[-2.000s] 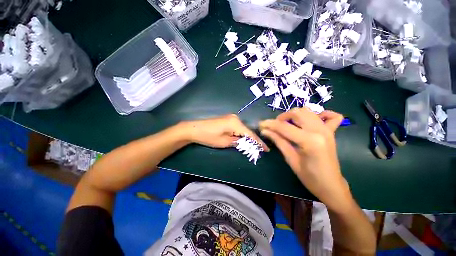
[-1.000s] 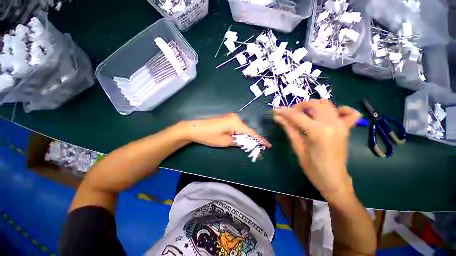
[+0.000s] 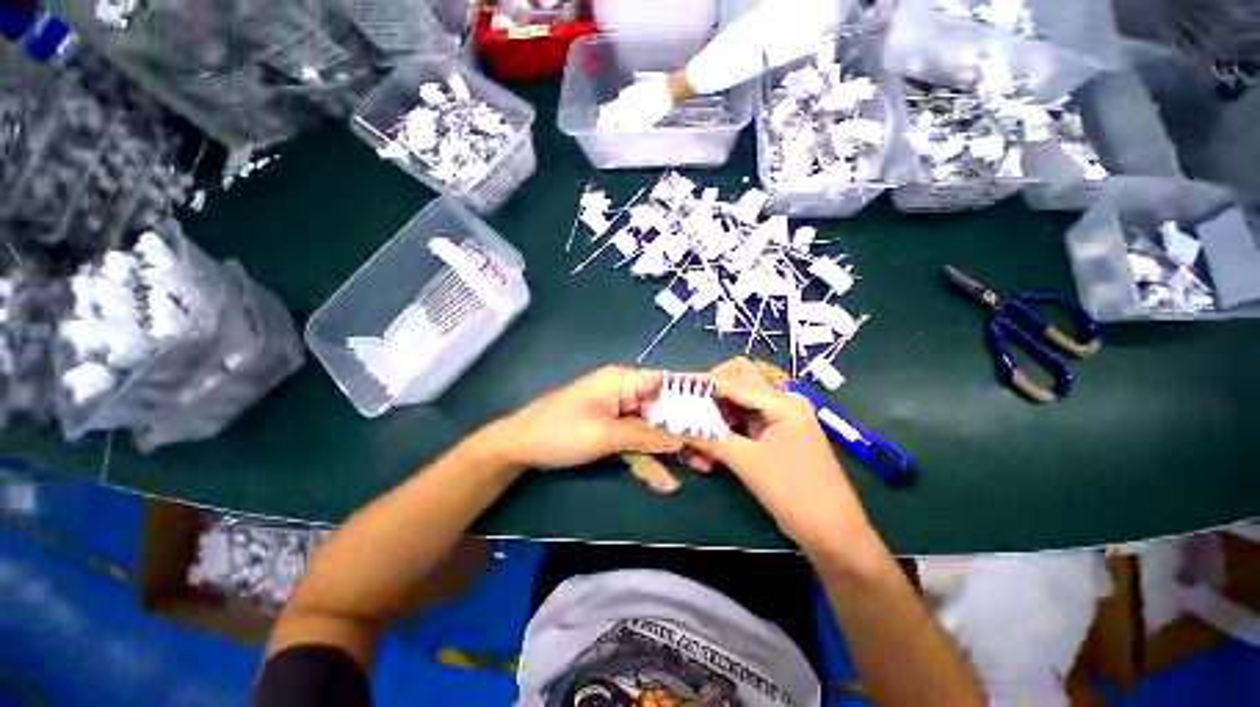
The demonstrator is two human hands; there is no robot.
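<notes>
My left hand (image 3: pixel 587 419) and my right hand (image 3: pixel 767 425) are together near the bench's front edge. Both hold a bunch of pin parts (image 3: pixel 688 409) between them, white heads lined up like a comb; most of the stems are hidden by the fingers. The loose pile of pin parts (image 3: pixel 739 258) lies on the green bench (image 3: pixel 580 321) just beyond my hands. The finished-parts box (image 3: pixel 346 332), a clear tub left of the pile, holds parts in neat parallel rows. A blue utility knife (image 3: pixel 860 439) lies beside my right hand, its near end by the fingers.
Nippers (image 3: pixel 1023 332) lie to the right. A small-parts tub (image 3: pixel 1105 283) stands at far right. Supply tubs (image 3: pixel 829 196) stand behind the pile, one holding a white wrapped item (image 3: pixel 760 55). Stacked filled boxes (image 3: pixel 221 359) stand at left. A red tray (image 3: pixel 532 49) is at the back.
My right hand has come from the pile's edge down to my left hand, and both now hold the bunch. The knife is more fully exposed. The view has shifted, showing more of the back.
</notes>
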